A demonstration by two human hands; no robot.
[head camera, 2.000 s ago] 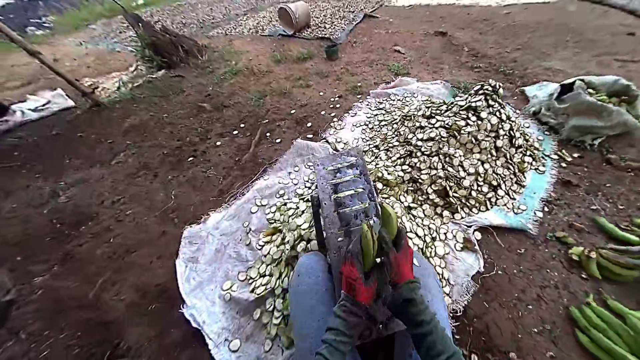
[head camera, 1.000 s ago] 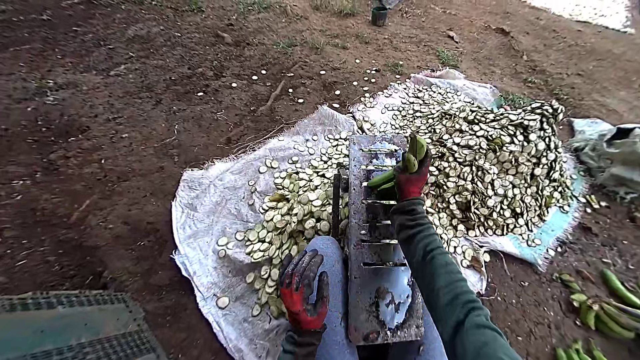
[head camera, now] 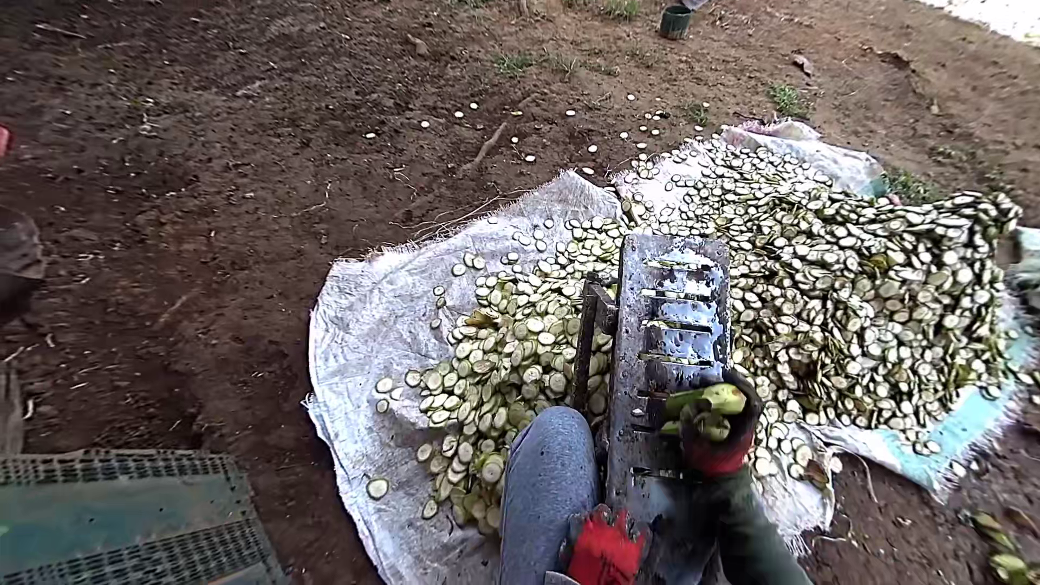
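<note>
My right hand (head camera: 721,431), in a dark glove with a red cuff, is closed around several green bananas or plantains (head camera: 715,400). It presses them on the lower half of a metal slicer board (head camera: 674,313) with a row of slots. My left hand (head camera: 605,546), in a red and dark glove, is low at the board's near left edge by my knee; its fingers are mostly hidden. Cut round slices (head camera: 520,349) lie on a white woven sheet (head camera: 382,325) left of the board.
A large heap of slices (head camera: 877,301) covers the sheeting to the right. Green fruit (head camera: 1007,552) lies on the soil at lower right. A green plastic crate (head camera: 122,516) stands at lower left. A dark pot (head camera: 675,22) is at the top.
My right hand has moved down the board with the fruit since one second ago. My left hand, then spread over my knee, is now lower and nearer the board. Two seconds ago both hands were at the fruit.
</note>
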